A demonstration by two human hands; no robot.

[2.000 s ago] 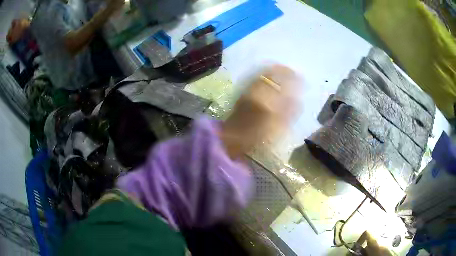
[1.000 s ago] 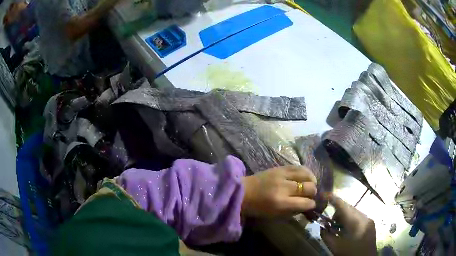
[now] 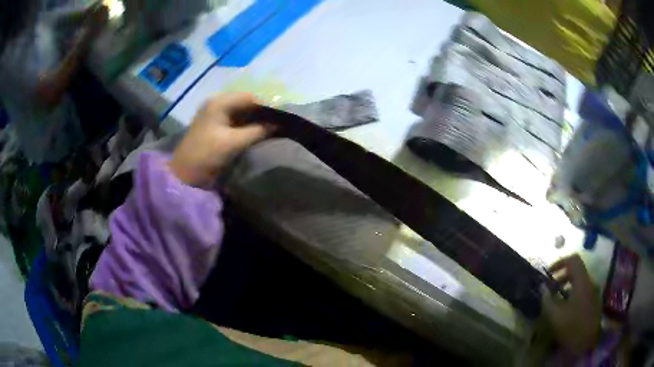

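A long dark maroon-black fabric strip [image 3: 423,208] is stretched diagonally between my two hands over the table's front edge. My left hand [image 3: 215,140] grips its far left end. My right hand [image 3: 574,304] holds its right end at the lower right; small dark metal blades, perhaps thread snips, show at the fingertips. Another strip lies grey side up, its end [image 3: 348,110] on the table behind my left hand. Grey folded sewn bands [image 3: 495,93] lie overlapped at the back right, with a looped one in front.
The sewing machine head [image 3: 591,168] with a purple tie stands at the right, beside bright light. A phone [image 3: 621,279] lies at the right. A blue bin [image 3: 44,308] with heaped strips is at the left. A small blue tray [image 3: 165,67] and a yellow cloth [image 3: 552,29] are behind. A person stands upper left.
My left hand has moved from beside my right hand to the upper left, and the strip is now drawn out between them. My right hand has moved right. The view has shifted.
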